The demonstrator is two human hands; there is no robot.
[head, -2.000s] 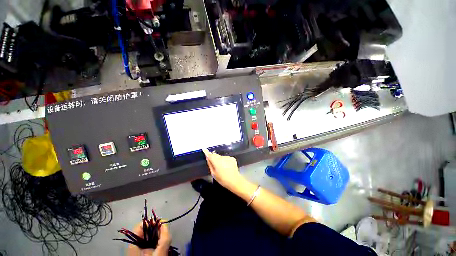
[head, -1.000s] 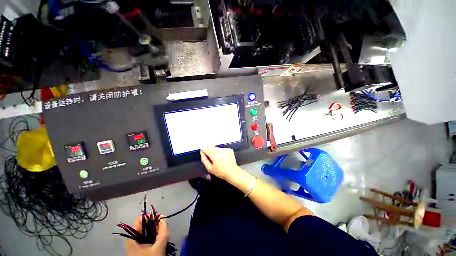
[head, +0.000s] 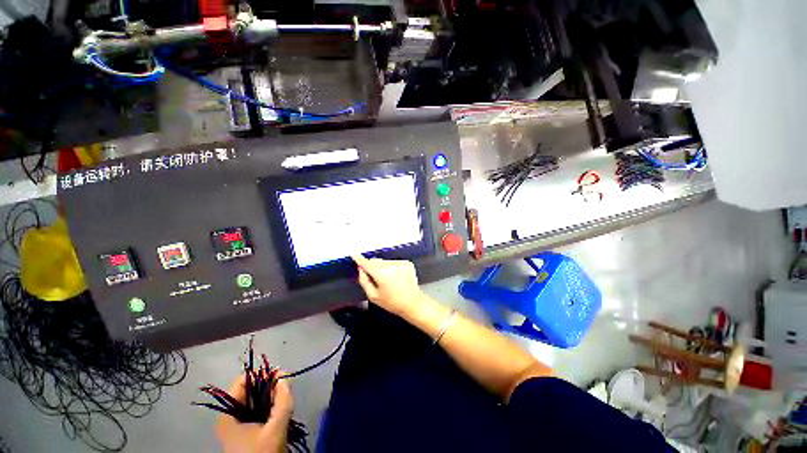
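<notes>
The touchscreen (head: pixel 349 219) shows bright white in the dark grey control panel. My right hand (head: pixel 389 285) is at its lower edge, with the index fingertip at the screen's bottom rim and the other fingers curled; it holds nothing that I can see. My left hand (head: pixel 257 423) is low in the picture, partly cut off by the bottom edge. It is closed around a bunch of short black cables (head: pixel 258 394) with thin dark and red cores fanned out at the top.
Black cables (head: pixel 524 171) and orange-handled scissors (head: pixel 588 185) lie on the steel table (head: pixel 557 212). Push buttons and a red emergency stop (head: pixel 452 244) are right of the screen. A blue stool (head: pixel 557 301) stands below. Black cable coils (head: pixel 80 372) and a yellow object (head: pixel 51 262) are at left.
The machine's arm and blue tubes above the panel have moved across the bay. Dark machine parts have come over the table's far right. My right hand stays at the screen's lower edge; my left still holds the bunch.
</notes>
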